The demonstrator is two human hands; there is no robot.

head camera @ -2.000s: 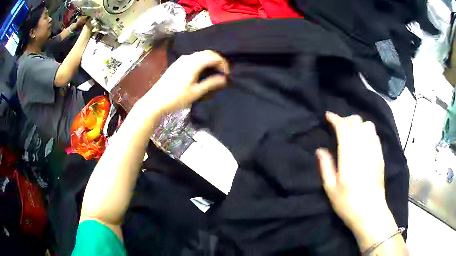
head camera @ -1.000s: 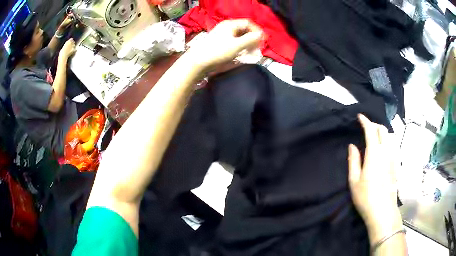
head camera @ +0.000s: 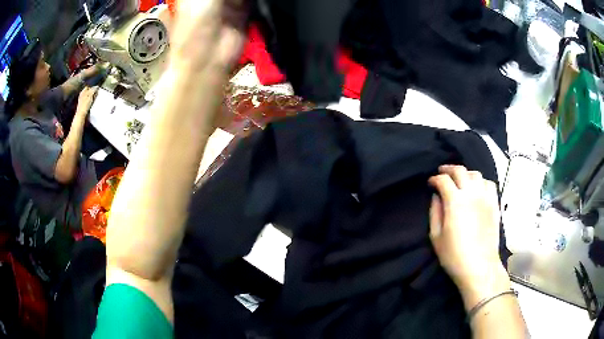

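A large black garment (head camera: 371, 232) lies spread and folded in front of me. My right hand (head camera: 467, 222) rests on its right part, with bent fingers on the fabric and the thumb apart. My left hand (head camera: 208, 40) is raised at the top edge, blurred and partly cut off. A second black cloth (head camera: 308, 49) hangs beside its fingers, held up above the table; the exact grip is hidden by blur. The left forearm covers part of the view.
Red fabric (head camera: 265, 63) and a black garment pile (head camera: 444, 56) lie behind. A neighbouring sewing machine (head camera: 142, 43) and a person (head camera: 40, 132) are at left. Dark snips (head camera: 585, 289) lie on the machine bed at right, near a green machine part (head camera: 576, 122). An orange bag (head camera: 99, 202) is at left.
My left hand has moved left and up from the red fabric, and a black cloth now hangs beside it. My right hand has shifted slightly left on the garment, its fingers more bent.
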